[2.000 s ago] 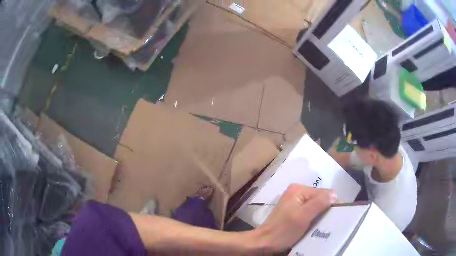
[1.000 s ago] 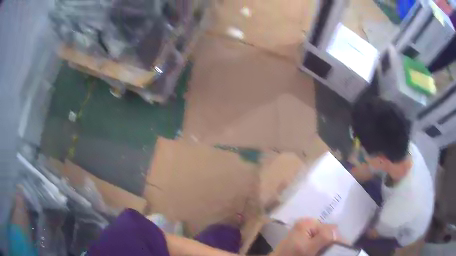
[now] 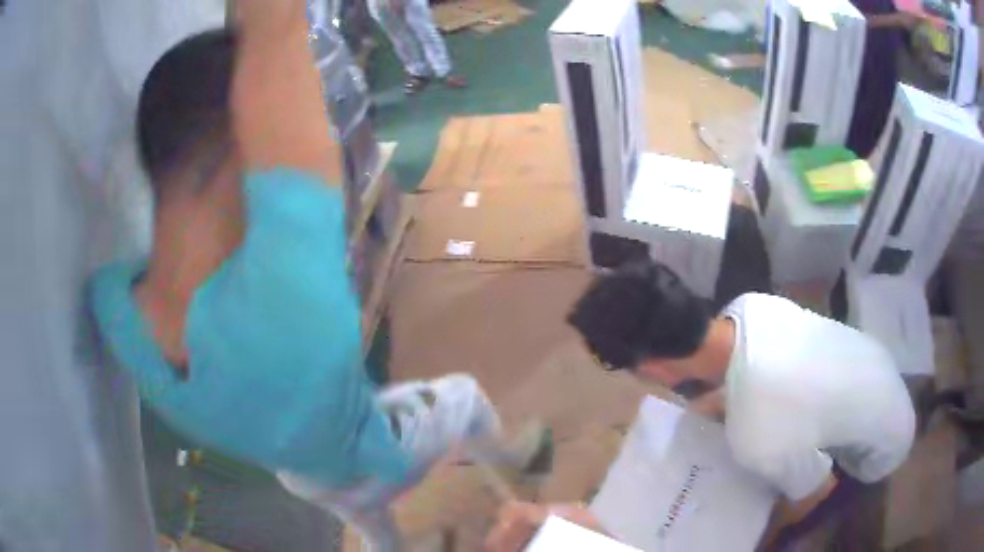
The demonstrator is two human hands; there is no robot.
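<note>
My left hand [image 3: 531,522] is small and blurred at the bottom edge, its fingers curled at the near white box [image 3: 577,539], of which only a top corner shows. A second white box [image 3: 682,485] with dark print lies just beyond it, tilted. A crouching person in a white shirt [image 3: 815,377] leans over that second box, with an arm at its right side. My right hand is not in view.
A person in a teal shirt [image 3: 281,334] fills the left side, one arm raised. White L-shaped boxes [image 3: 680,199] stand behind the crouching person, one bearing a green-and-yellow item [image 3: 831,176]. Flattened cardboard [image 3: 486,313] covers the floor. Other people are farther back.
The view has swung up and left. The teal-shirted person now fills the left side. My left hand and the near box sit lower and further left in the picture; my purple sleeve has left the view.
</note>
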